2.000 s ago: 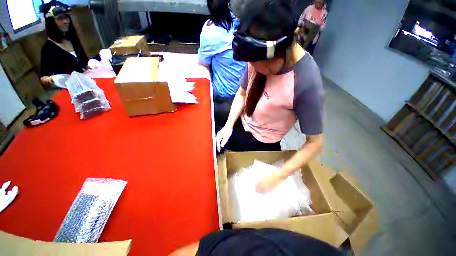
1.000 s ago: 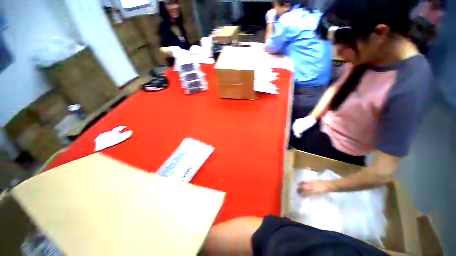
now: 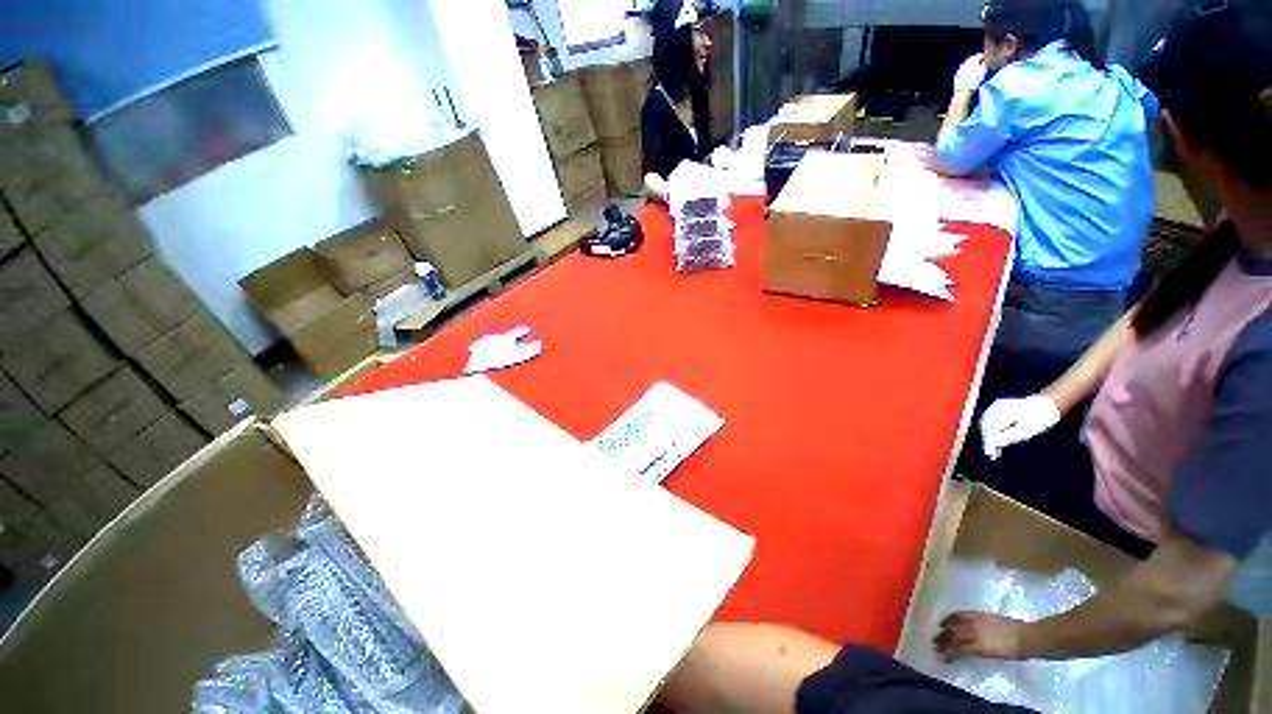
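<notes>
A large open shipping carton (image 3: 182,558) stands at the lower left, with bubble-wrapped products (image 3: 335,614) inside. Its broad tan flap (image 3: 516,544) folds out over the red table. A bare forearm below a dark sleeve, apparently my right, shows at the bottom centre and passes behind the flap; my right hand is hidden. My left hand is out of the picture. One bubble-wrapped product (image 3: 661,430) lies flat on the red cloth beyond the flap.
Crumpled white glove (image 3: 504,349), black object (image 3: 612,232), wrapped stack (image 3: 702,223) and brown carton (image 3: 826,230) are on the table (image 3: 781,419). A person at right reaches into a carton of bubble bags (image 3: 1018,593). Two people stand farther back. Stacked cartons line the left.
The view has swung left, bringing the open carton, its contents and stacked cartons into view. The neighbour's hand remains in the bag carton. The forearm now shows more clearly beside the flap.
</notes>
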